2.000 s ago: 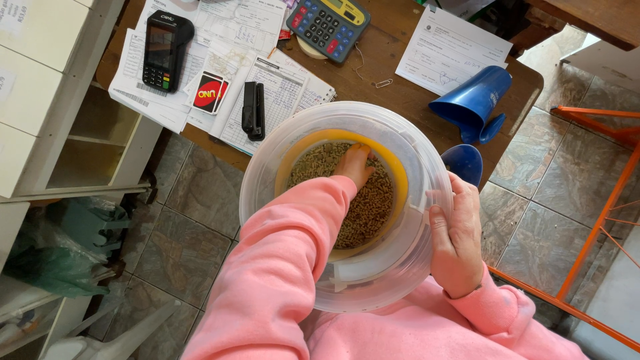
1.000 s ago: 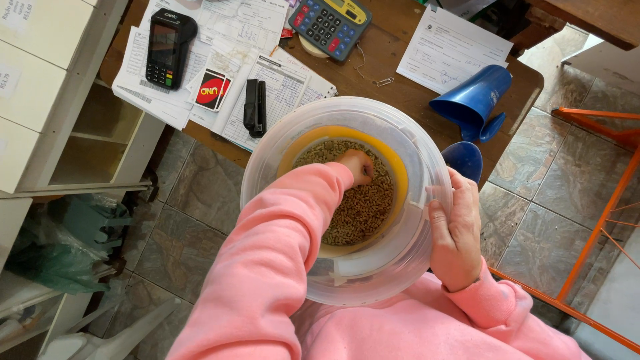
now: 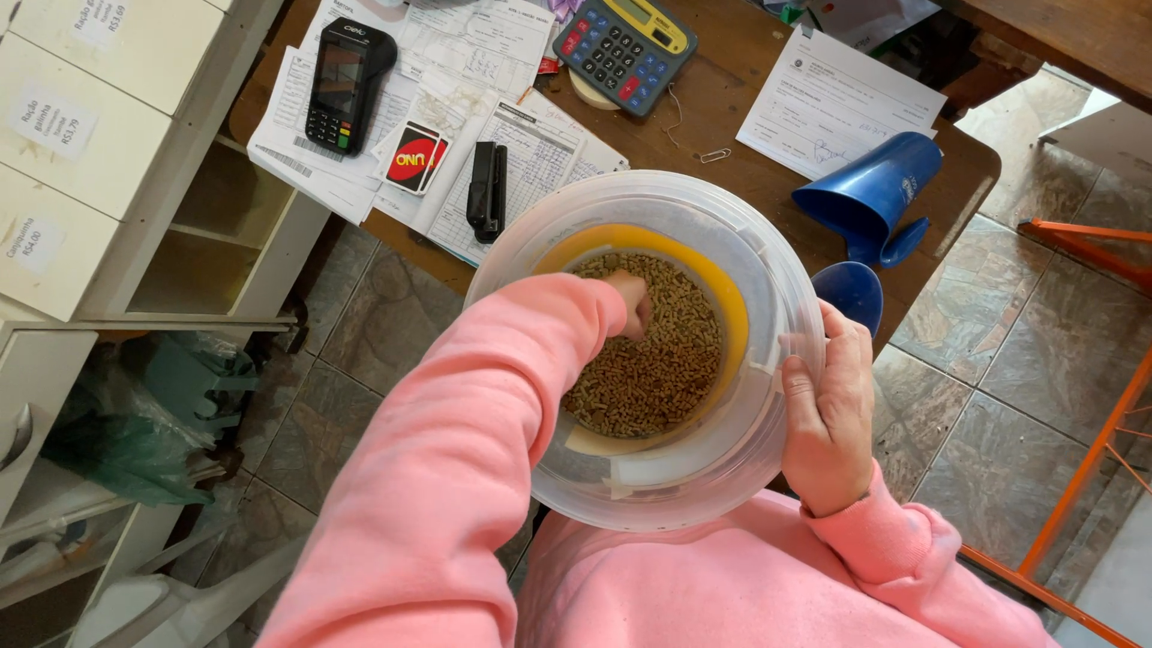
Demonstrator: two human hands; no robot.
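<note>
My left hand (image 3: pixel 632 304) is inside a round translucent plastic container (image 3: pixel 643 490), its fingers curled and partly hidden at the brown feed pellets (image 3: pixel 661 373). A yellow ring (image 3: pixel 733 310) surrounds the pellets within the container, which is tilted so that its opening faces me. On the container's right side my right hand (image 3: pixel 830 409) grips the rim, thumb on the near side and fingers around the outer wall. Close to those fingers lies a blue scoop-like piece (image 3: pixel 848 295). A larger blue plastic scoop (image 3: pixel 868 193) with a handle rests beyond it on the wooden table.
On the wooden table (image 3: pixel 720 99) lie a card terminal (image 3: pixel 349 85), an UNO card pack (image 3: pixel 416 158), a black stapler (image 3: pixel 487 191), a calculator (image 3: pixel 625 49), a paper clip (image 3: pixel 715 156) and papers (image 3: pixel 837 99). White drawers (image 3: pixel 99 117) stand left; an orange metal frame (image 3: pixel 1084 459) stands right.
My left hand has shifted a little left over the pellets, away from the yellow ring's upper right part, and its fingers look more curled. My right hand keeps its grip on the rim.
</note>
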